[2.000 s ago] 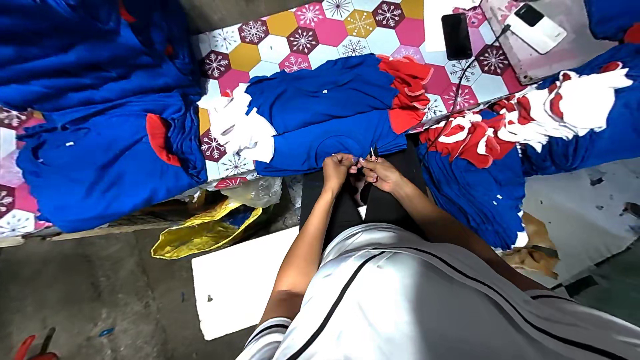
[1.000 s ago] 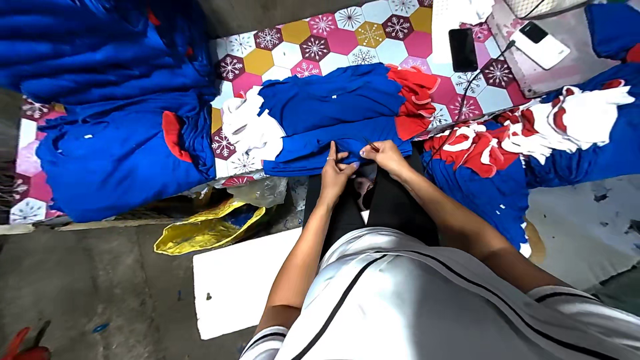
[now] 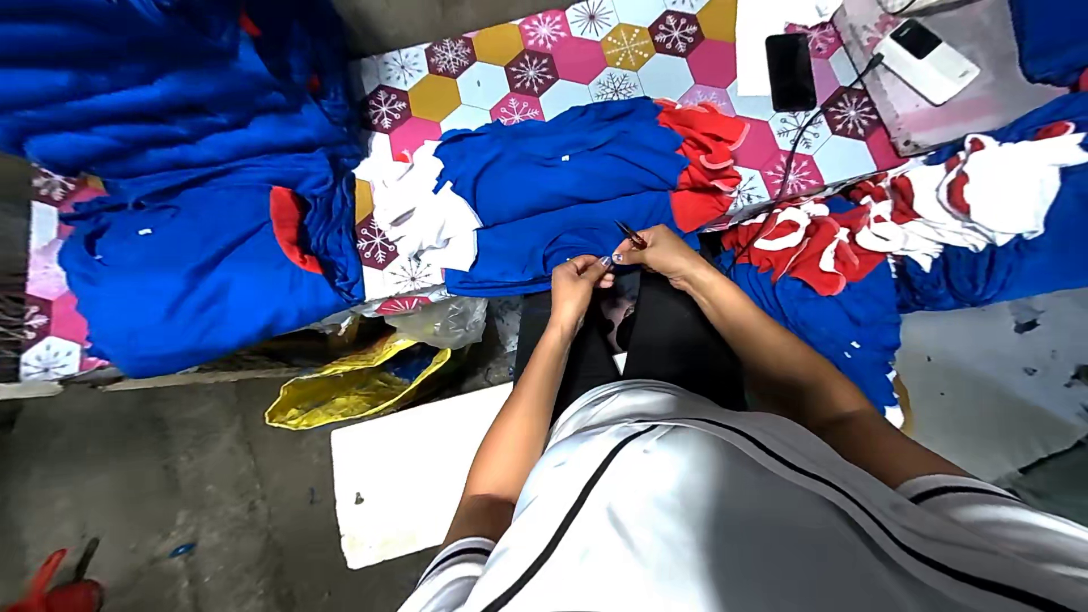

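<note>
A stack of blue fabric garment pieces (image 3: pixel 565 166) lies in front of me, white pieces (image 3: pixel 421 208) at its left end and red pieces (image 3: pixel 705 157) at its right. My left hand (image 3: pixel 580 285) pinches the near edge of the top blue piece. Close beside it, my right hand (image 3: pixel 659 253) has thumb and forefinger together at the same edge and holds a small dark pointed tool (image 3: pixel 630 235), perhaps thread snips, its tip pointing up and left. The fingertips of both hands nearly meet. What lies between them is too small to tell.
More blue garments (image 3: pixel 195 263) lie on the left, with a red piece (image 3: pixel 293 229). Red and white pieces (image 3: pixel 816 246) rest on blue cloth at right. A black phone (image 3: pixel 790 72), a white device (image 3: pixel 926 61) and a cable are behind. A yellow sack (image 3: pixel 357 387) stands below the table.
My hands were apart one second ago and are now close together at the cloth's edge. The dark tool shows more plainly in my right hand.
</note>
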